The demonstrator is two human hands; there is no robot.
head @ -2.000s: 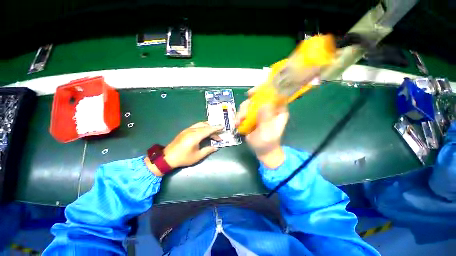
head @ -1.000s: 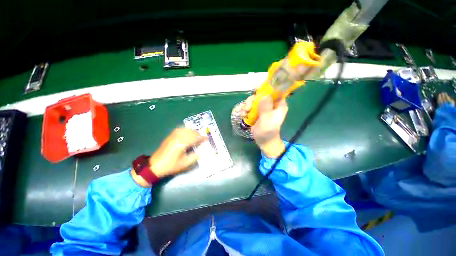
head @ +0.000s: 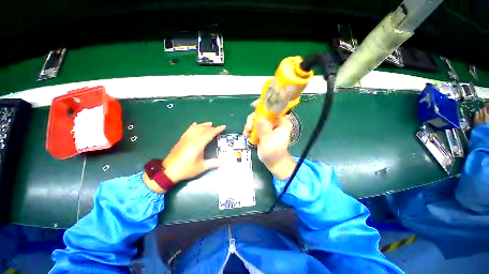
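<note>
A pale, flat phone assembly [head: 236, 179] lies on the dark green bench in front of me, its circuit board end pointing away from me. My right hand [head: 272, 140] grips the yellow-orange electric screwdriver [head: 276, 96]; its lower end is at the assembly's upper right corner, and the tip is hidden. My left hand [head: 191, 152] is open at the assembly's left side, thumb near its edge, holding nothing. The round speckled screw dish [head: 294, 128] is partly hidden behind my right hand.
A red bin [head: 58, 128] with white pieces stands left, a black tray [head: 15, 128] at far left. A blue bin [head: 437, 108] and phone parts lie right, near another person's hand. A black cord [head: 321, 115] hangs down. Phones lie on the green conveyor [head: 123, 59]; a wrapped post [head: 372, 51] stands beyond.
The screwdriver has moved from the screw dish to the assembly's upper right corner. The assembly now lies straighter and lower in view. My left hand has come off its face and opened beside it.
</note>
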